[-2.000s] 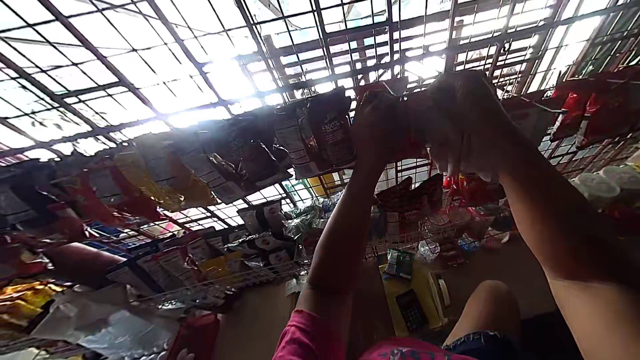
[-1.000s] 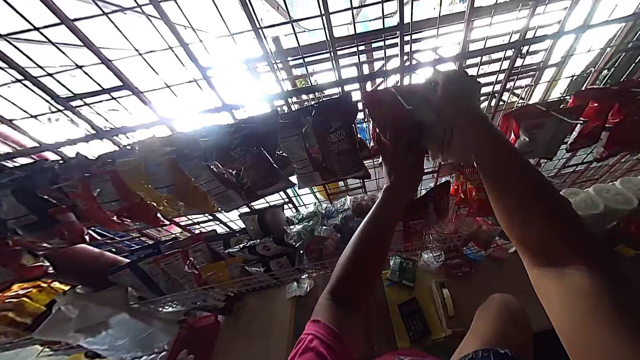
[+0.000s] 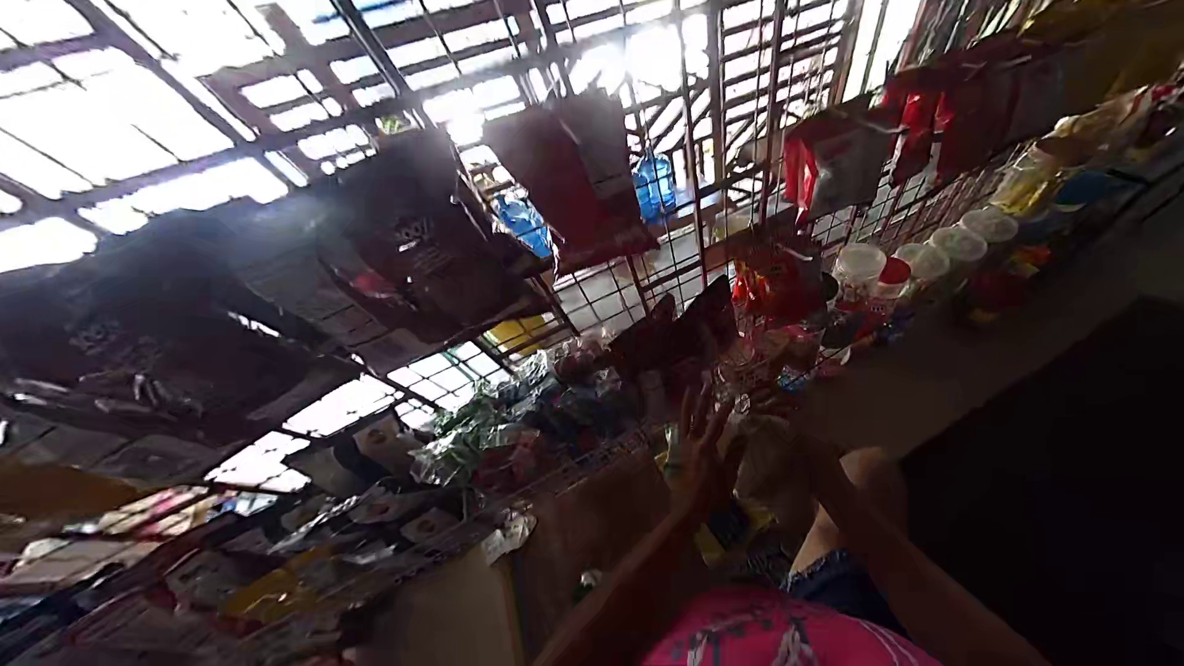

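Observation:
My left hand (image 3: 705, 453) is low in front of me with its fingers apart, beside a clear plastic bag (image 3: 763, 453). Around the top of that bag is my right hand (image 3: 800, 439), dark and blurred; the bag's contents are not plain. Above them a red packet (image 3: 578, 176) hangs on the metal grille, next to dark brown packets (image 3: 416, 240) on its left. More red packets (image 3: 837, 166) hang further right. Just behind my hands are dark packets (image 3: 680, 338) standing in a wire rack.
A row of round clear-lidded jars (image 3: 925, 259) stands at the right. Small green and clear packets (image 3: 481, 421) fill the wire rack (image 3: 573, 476) in the middle. Blue water bottles (image 3: 655, 185) are beyond the grille. My bare knee (image 3: 874, 472) is close below the hands.
Both hands have come down from the hanging packets at the grille to just above my lap. A red packet now hangs where they were. The view has turned to the right.

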